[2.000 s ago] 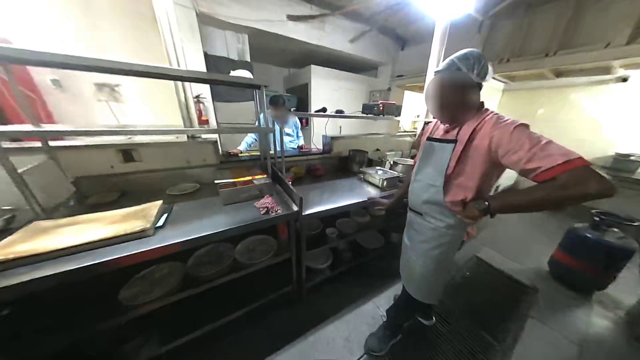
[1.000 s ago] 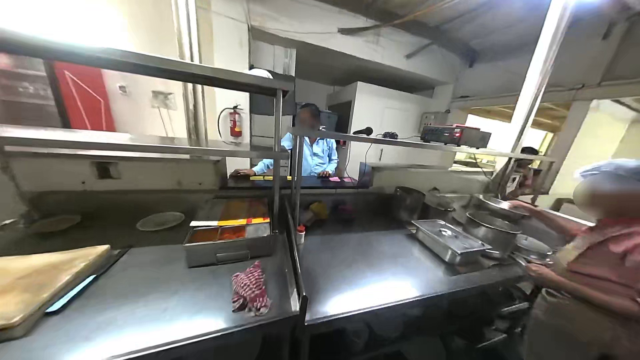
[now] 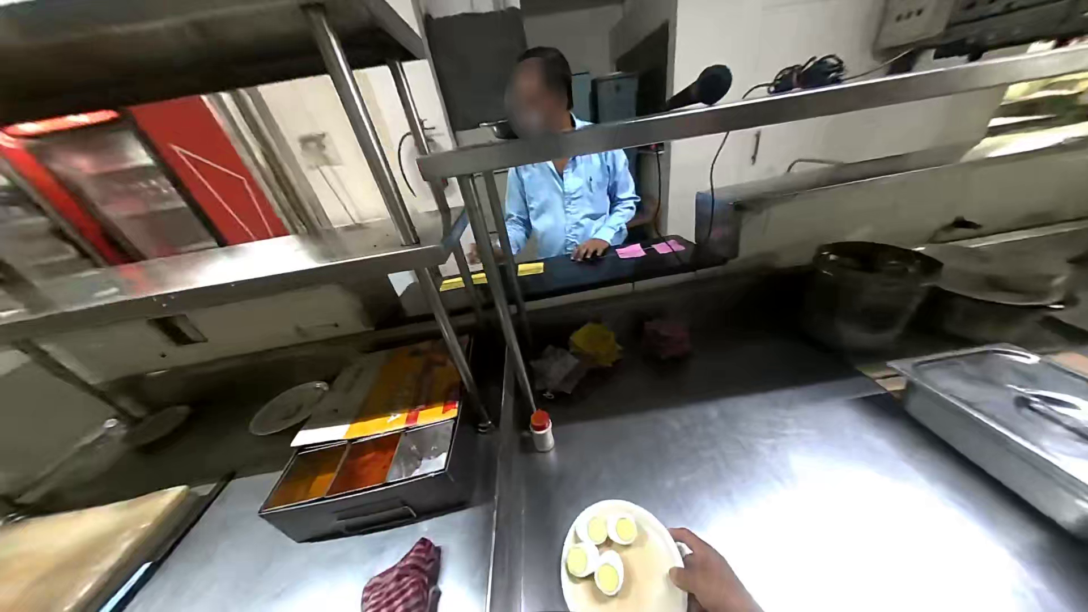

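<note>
My right hand (image 3: pixel 707 571) comes in at the bottom and grips the right rim of a white oval plate (image 3: pixel 639 571). Several halved boiled eggs (image 3: pixel 609 576) lie cut side up on the plate, mostly toward its left. The plate is over the front of the steel counter (image 3: pixel 765 501), right of the seam between two counters; whether it touches the steel I cannot tell. My left hand is out of view.
A red checked cloth (image 3: pixel 403 581) and a spice box (image 3: pixel 374 476) lie left of the seam. A small red-capped bottle (image 3: pixel 541 432) stands near the shelf post. At right is a lidded steel pan (image 3: pixel 1011 416). A person (image 3: pixel 569 200) stands behind the ledge.
My right hand and the plate of eggs have come into view. The counters and the person behind the ledge now appear closer. The co-worker in the apron is out of view.
</note>
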